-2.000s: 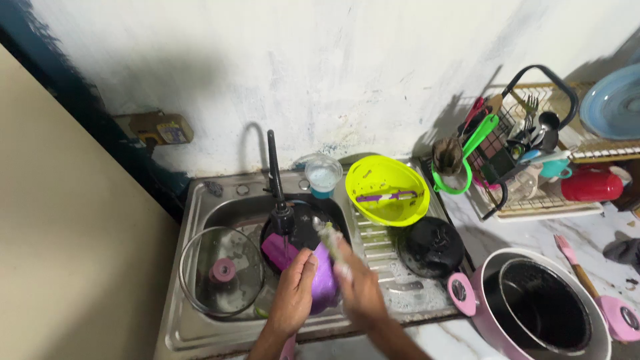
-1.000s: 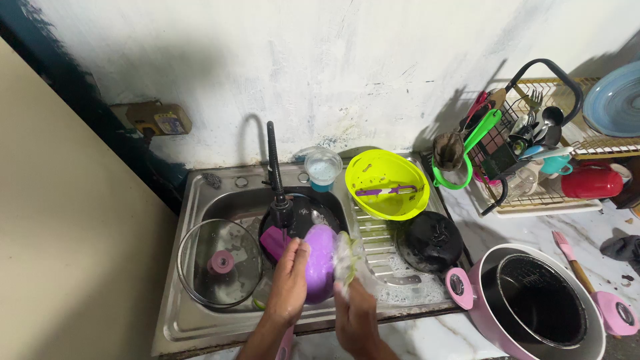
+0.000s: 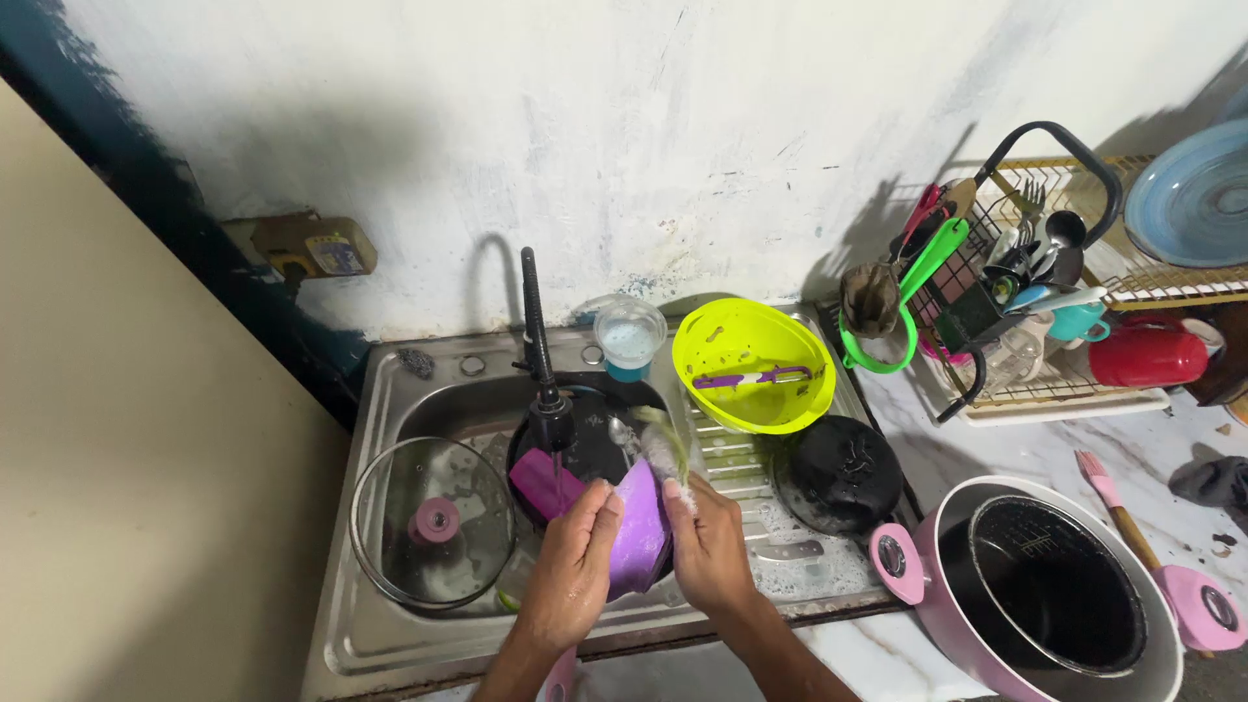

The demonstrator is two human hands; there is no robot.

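Over the right part of the steel sink, my left hand (image 3: 577,561) grips the left edge of a light purple plastic item (image 3: 639,531), whose exact kind cannot be told. On its right side my right hand (image 3: 710,546) holds a soapy, whitish-green mesh scrubber (image 3: 666,444) against it. Behind my hands stands a black pan (image 3: 585,429) in the basin, with a darker magenta piece (image 3: 546,483) in it. The black faucet (image 3: 551,409) hangs over the pan, and a thin stream of water falls from it. A glass lid (image 3: 434,570) with a pink knob leans in the basin's left part.
Right of the basin are a yellow-green colander (image 3: 751,341) holding a purple peeler (image 3: 746,378), a black bowl-like pot (image 3: 843,475) and a knife (image 3: 785,551). A clear tub (image 3: 629,341) stands behind. Farther right are a pink pot (image 3: 936,604) and a loaded dish rack (image 3: 1063,390).
The purple item has turned from showing a broad rounded face to a narrower, angled one. My right hand with the scrubber has moved a little at its right side.
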